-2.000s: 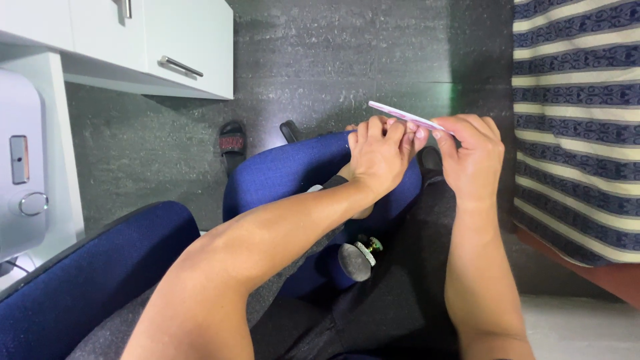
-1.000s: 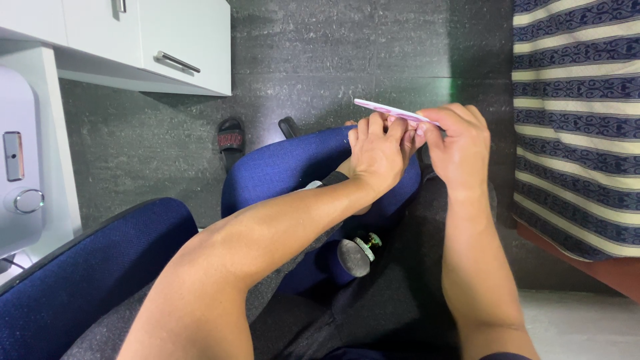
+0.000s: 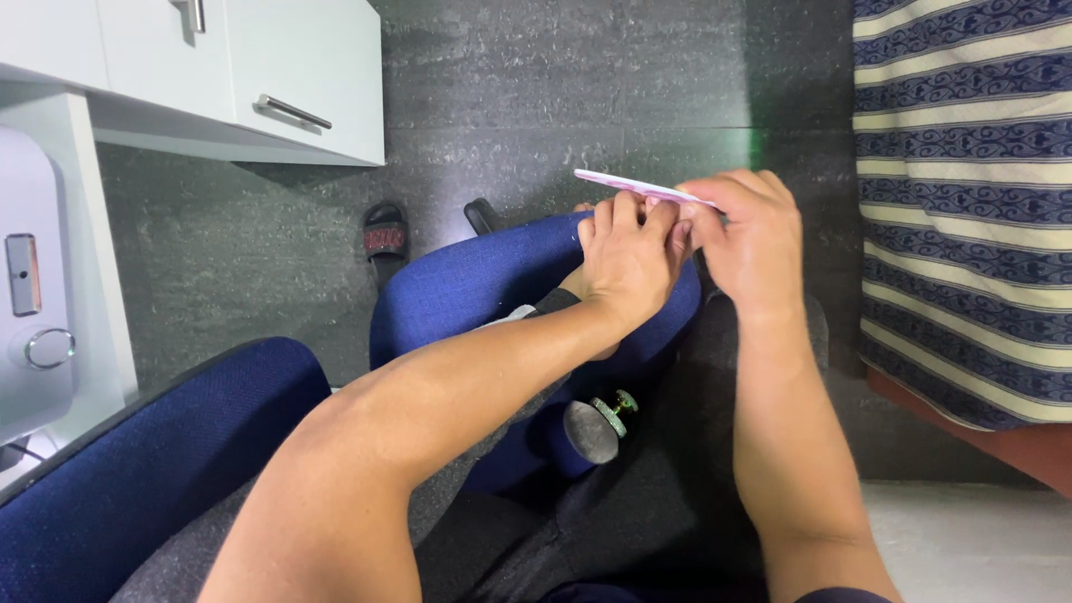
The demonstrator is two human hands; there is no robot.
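A thin flat white-and-pink strip [image 3: 630, 186], which looks like a nail file, is pinched between the thumb and fingers of my right hand [image 3: 748, 230]. It lies over the fingertips of my left hand [image 3: 628, 243], whose fingers are curled over the toes of a bare foot. Some toes [image 3: 584, 207] show just past the left fingers; the rest of the foot is mostly hidden by my left hand and forearm. The foot rests at the blue fabric chair seat [image 3: 469, 280]. Where the strip meets a toe cannot be seen.
A round grey-faced object [image 3: 591, 432] with a green knob [image 3: 621, 404] stands below my forearms. A blue backrest [image 3: 193, 452] is at lower left, under white cabinets [image 3: 310, 75]. A black slide sandal [image 3: 386, 234] lies on the grey floor. Striped cloth [image 3: 963, 209] hangs at right.
My right hand and the strip have shifted a little to the left across my left fingertips. My left hand has stayed nearly where it was.
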